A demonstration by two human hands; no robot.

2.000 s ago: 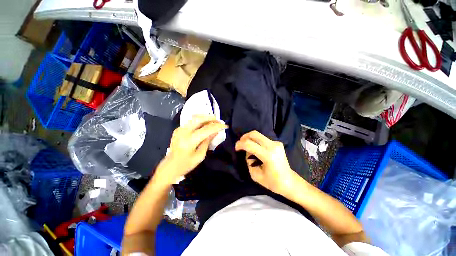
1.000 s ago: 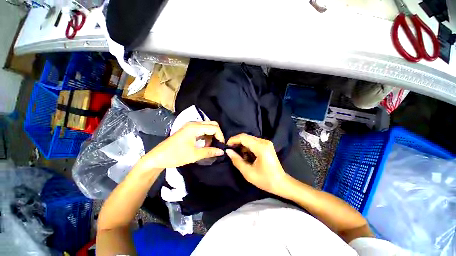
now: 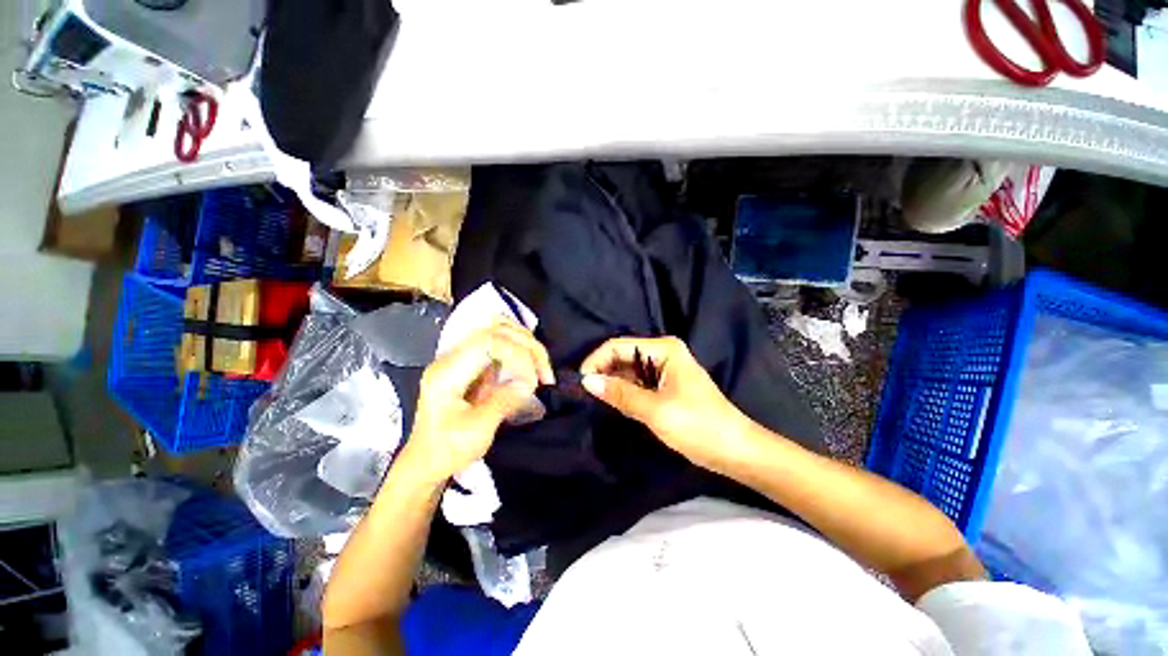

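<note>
The black garment [image 3: 602, 269] fills the lap below the edge of the white table. My left hand [image 3: 484, 391] and my right hand [image 3: 660, 395] are over it, a short gap apart. Both pinch a narrow black strip [image 3: 566, 381] of the cloth, which runs between the fingertips. A white patch [image 3: 480, 311] lies on the garment just beyond my left hand and partly under it. Whether a thin tool is in the right fingers cannot be told; small dark shapes show beside them.
The white table edge [image 3: 615, 122] crosses the top, with red-handled shears [image 3: 1035, 39] at right and another red pair [image 3: 195, 126] at left. A clear bag [image 3: 288, 449] is left of the lap. Blue crates stand left [image 3: 154, 340] and right [image 3: 941, 385]. Black cloth [image 3: 320, 77] hangs over the table.
My hands were apart two seconds ago, came together at the dark strip one second ago, and are now slightly farther apart on it. The view has shifted.
</note>
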